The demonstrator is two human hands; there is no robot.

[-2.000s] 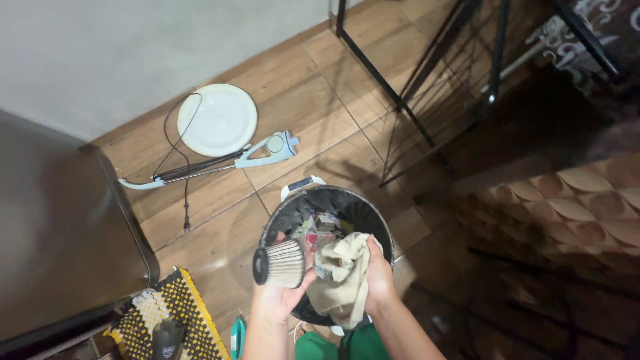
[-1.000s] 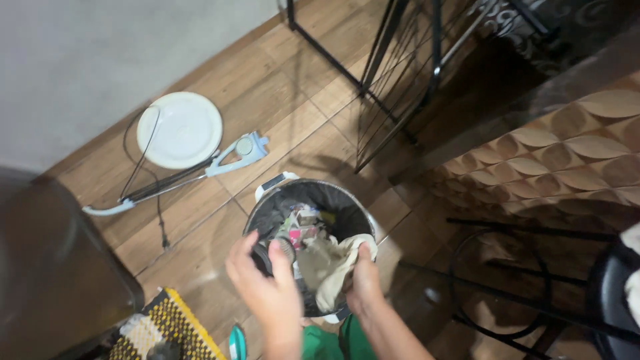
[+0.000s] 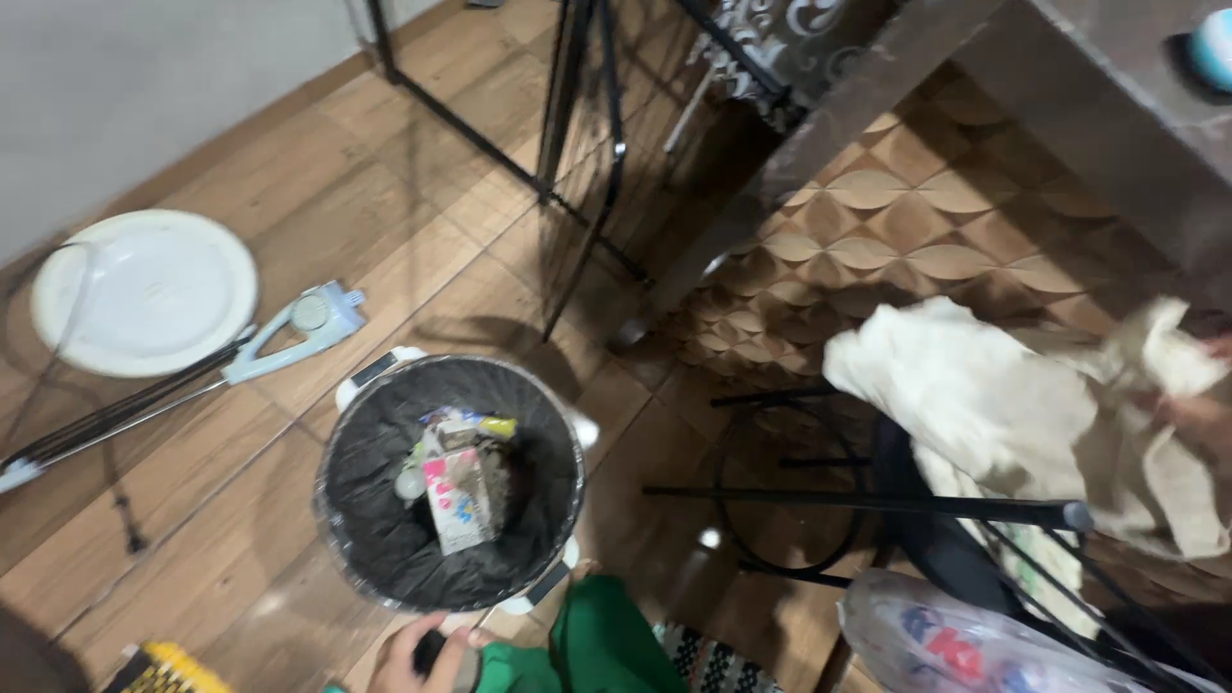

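A trash bin lined with a black bag (image 3: 371,520) stands on the wood-look floor, with a small printed carton (image 3: 460,500) and other litter inside. Just below its near rim, my left hand (image 3: 419,659) holds a small object with a black end, likely the pleated filter, mostly cut off by the frame. At the far right my right hand (image 3: 1193,414), blurred, grips a cream cloth (image 3: 972,385) that hangs over the black stool.
A white round lid or dish (image 3: 149,289) and a light-blue handled appliance (image 3: 298,332) with a cord lie left. Black metal legs (image 3: 472,140) rise beyond the bin. A plastic bag (image 3: 943,635) sits lower right, beneath a counter edge (image 3: 828,125).
My right hand has carried the cream cloth from over the bin to the far right. My left hand has moved from above the bin to below its near rim. The view has shifted.
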